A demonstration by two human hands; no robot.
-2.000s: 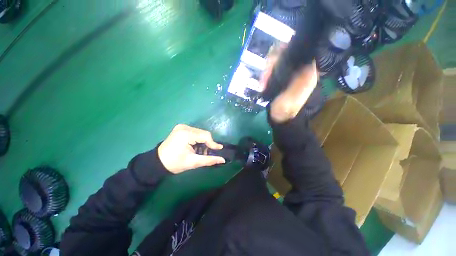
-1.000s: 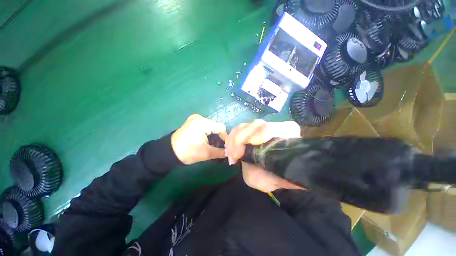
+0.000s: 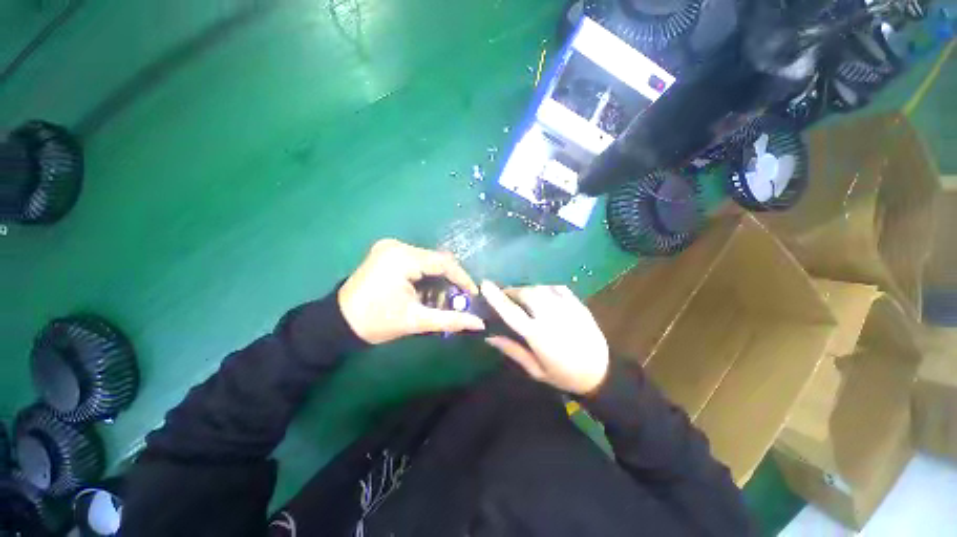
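Observation:
My left hand (image 3: 397, 294) and my right hand (image 3: 556, 334) hold a small black part (image 3: 485, 310) between them, low in front of my body. A shiny round spot shows on it near my left fingertips. My fingers hide most of the part. The black electric screwdriver (image 3: 687, 105) hangs free of my hands at the upper right, its tip over the lower right edge of the blue and white printed box (image 3: 586, 79). Small screws (image 3: 546, 193) lie on and around the box.
Black fan heads are heaped behind the box; a fan head (image 3: 656, 213) lies right of it, and one with pale blades (image 3: 769, 170) beyond. Open cardboard cartons (image 3: 724, 336) stand at the right. More fan heads (image 3: 84, 369) lie at the left on the green surface (image 3: 252, 178).
My right hand first brought the screwdriver from the box to the part, then let it go. The screwdriver has swung up right, and my right hand now holds the part too.

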